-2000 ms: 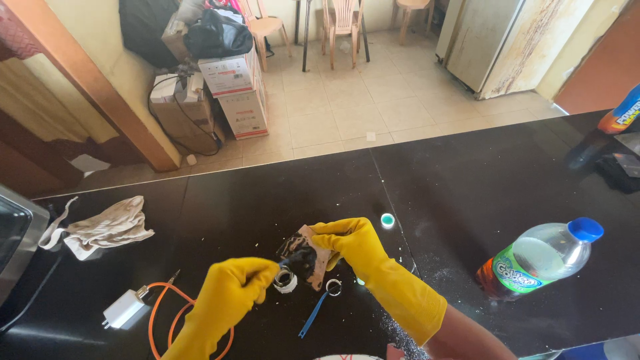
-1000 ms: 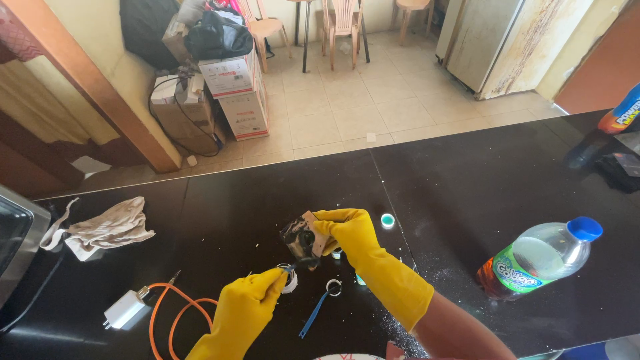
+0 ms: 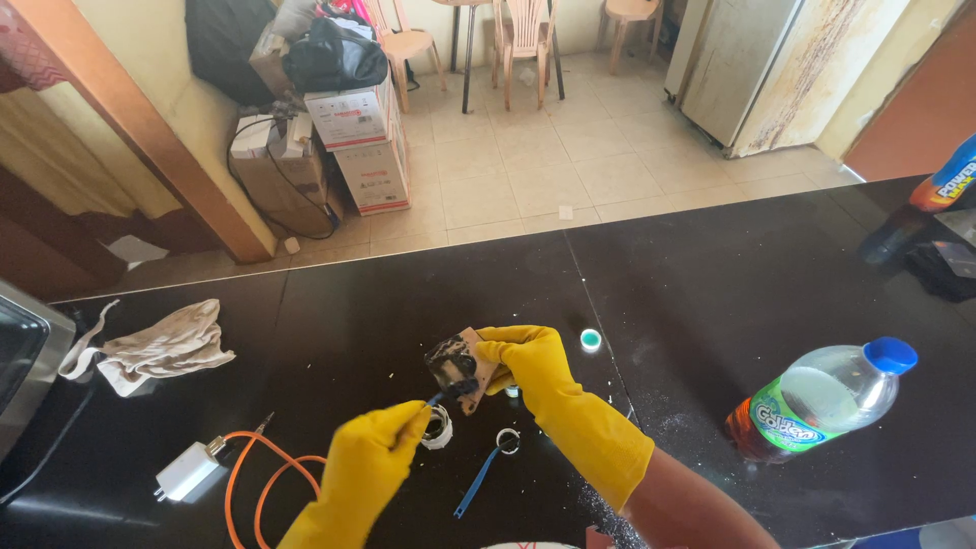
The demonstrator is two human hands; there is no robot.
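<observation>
Both hands wear yellow rubber gloves. My right hand (image 3: 526, 362) grips a small tan board (image 3: 474, 385) by its right edge; its face bears a smeared black coating. My left hand (image 3: 385, 450) pinches a thin blue tool, whose tip is at the board's lower left edge, above a small white open jar (image 3: 438, 428) with dark contents. Right of that jar, a blue plastic stick (image 3: 476, 484) rests with one end in a small white cap (image 3: 508, 441) holding something dark. A white cap with green inside (image 3: 591, 341) lies beyond my right hand. A small container is partly hidden under my right hand.
On the black tabletop (image 3: 686, 305) stand a soda bottle (image 3: 816, 404) at right and another bottle (image 3: 949, 179) at far right. At left are a crumpled cloth (image 3: 171, 339), a white plug adapter (image 3: 191, 471) with an orange cable (image 3: 255, 488), and a metal-framed appliance (image 3: 30, 343).
My left hand has moved right and down from where it was two seconds ago, then slightly up with the blue tool to the board's edge. The board in my right hand now shows its black-coated face more fully.
</observation>
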